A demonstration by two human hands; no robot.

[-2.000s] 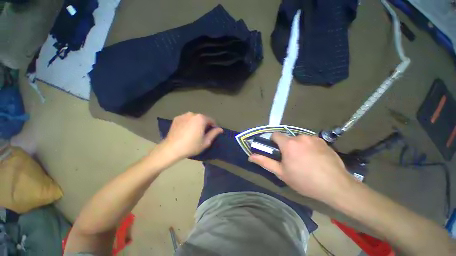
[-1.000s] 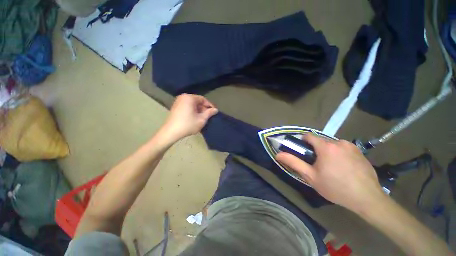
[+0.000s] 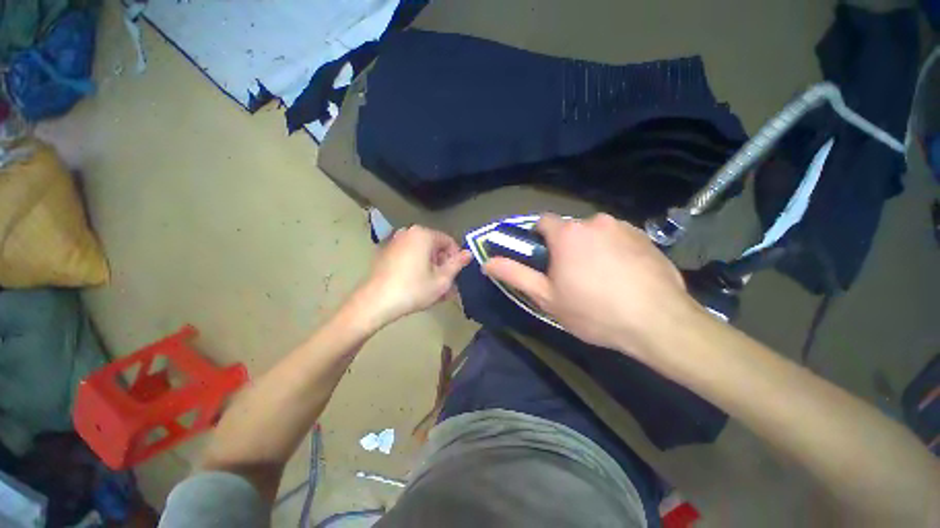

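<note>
A narrow navy fabric piece (image 3: 660, 397) lies slantwise along the table edge nearest me. My left hand (image 3: 414, 270) pinches its left end between thumb and fingers. My right hand (image 3: 603, 273) grips the handle of the steam iron (image 3: 521, 245). The iron lies on the fabric, its pointed tip close to my left fingertips; the hand covers much of the iron. The white strip (image 3: 799, 206) shows at the right, its lower end hidden behind the iron's rear parts.
A thick navy stack (image 3: 464, 108) lies beyond the iron, another navy pile (image 3: 861, 134) at upper right. The steam hose (image 3: 763, 139) arches over the stack's right end. A ragged white sheet (image 3: 268, 41) is at upper left; a red plastic stool (image 3: 144, 397) stands on the floor left.
The iron has slid left along the fabric to my left fingertips. The hose now arches over the stack's right end. The view has shifted, showing more of the red stool.
</note>
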